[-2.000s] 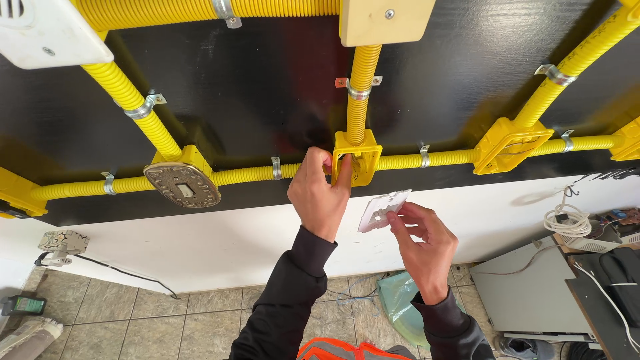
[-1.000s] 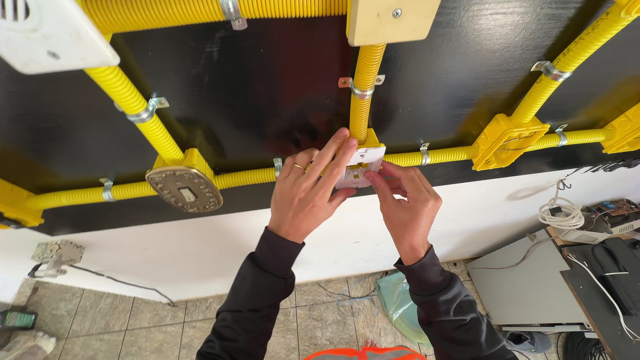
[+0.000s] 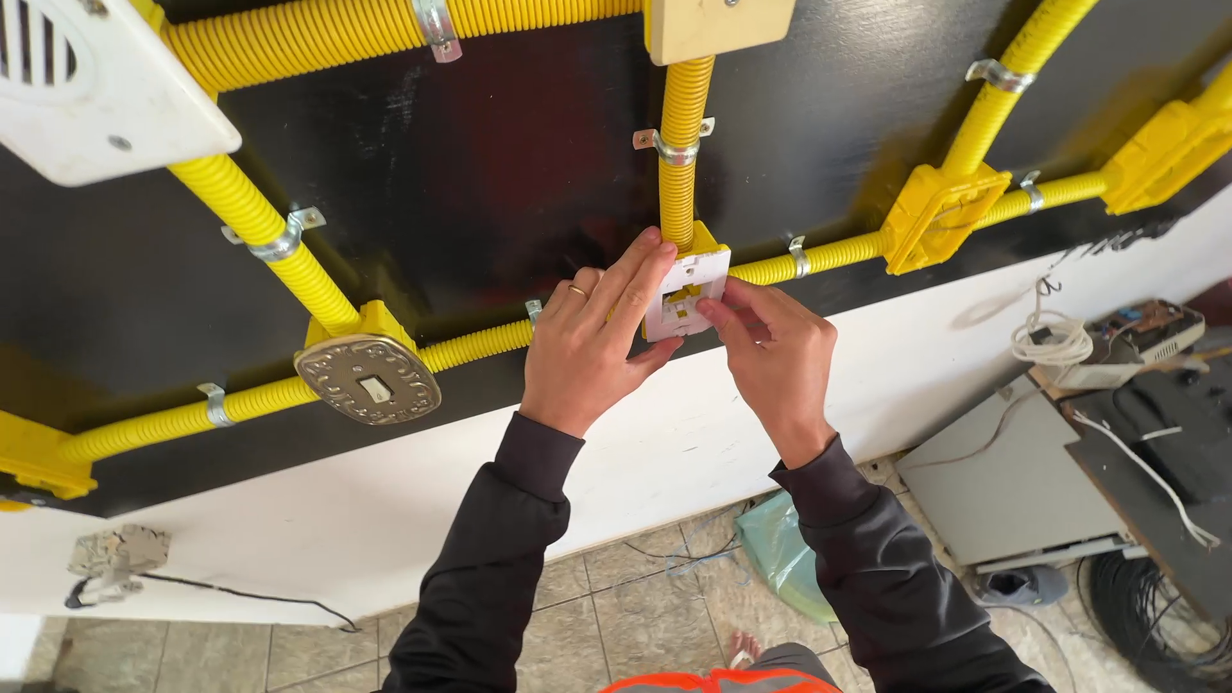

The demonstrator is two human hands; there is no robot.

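A white plastic mounting frame (image 3: 712,271) with an opening in its middle lies over the yellow electrical box (image 3: 707,236) under the vertical yellow corrugated conduit (image 3: 680,192). My left hand (image 3: 592,337) rests on its left side, fingertips on the upper left edge and thumb at the lower edge. My right hand (image 3: 780,351) pinches its right edge between thumb and fingers. Yellow plastic of the box shows through the opening. Whether any screw holds the frame cannot be seen.
Left along the conduit is an ornate metal switch plate (image 3: 369,378); right is an open yellow box (image 3: 945,219). A white grille cover (image 3: 106,91) hangs upper left. A grey cabinet (image 3: 1011,476) and coiled black cable (image 3: 1145,616) stand lower right, a plastic bag (image 3: 784,553) on the floor.
Two seconds ago my right hand held the white frame below and right of the box, with my left fingers in the box. The frame now lies over the box, with both hands on it.
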